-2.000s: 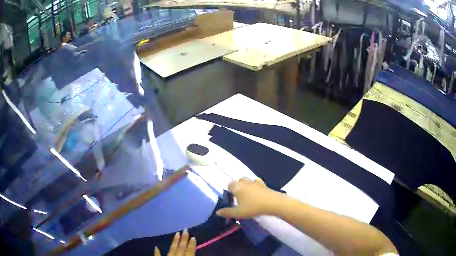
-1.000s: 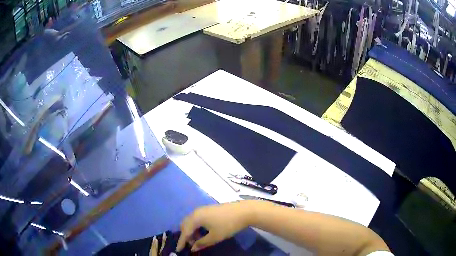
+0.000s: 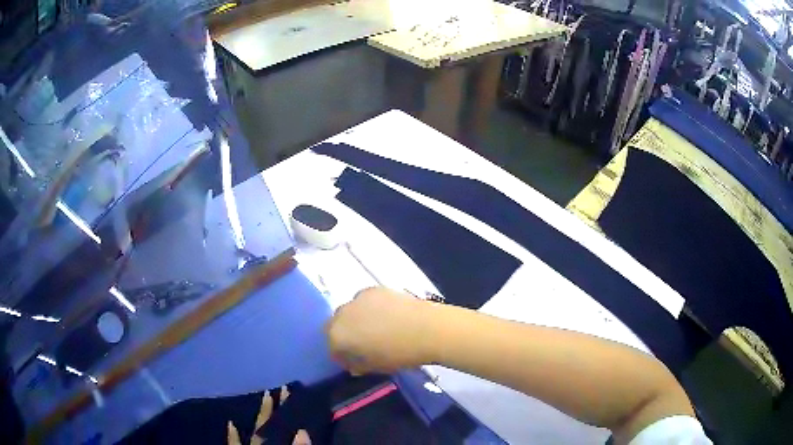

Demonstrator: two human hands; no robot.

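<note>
The main cut panel [image 3: 187, 419], dark cloth, lies on the bluish clear lower sheet [image 3: 252, 339] at the bottom of the view. A pink edge strip [image 3: 365, 401] shows on the dark cloth near the sheet's right edge. My left hand [image 3: 268, 421] is cut off by the bottom edge; its spread fingertips rest on the dark cloth. My right hand [image 3: 378, 332] is above the sheet's right edge, fingers curled and turned down. Its fingertips are hidden, so I cannot tell if it holds anything. The raised clear lid [image 3: 113, 226] stands at the left, beyond the brown hinge tape [image 3: 187, 317].
On the white worktable [image 3: 556, 326] are a long shaped strip panel [image 3: 522, 217], a small cut panel [image 3: 435, 239] and a white rounded object [image 3: 315, 226] with a dark top. Dark cut panels [image 3: 696, 235] lie on a yellowish board at right. A cream table [image 3: 469, 30] stands behind.
My right hand has risen from beside my left fingertips toward the sheet's right edge and now covers the slim black tools. The pink strip shows again. My left hand has shifted slightly left.
</note>
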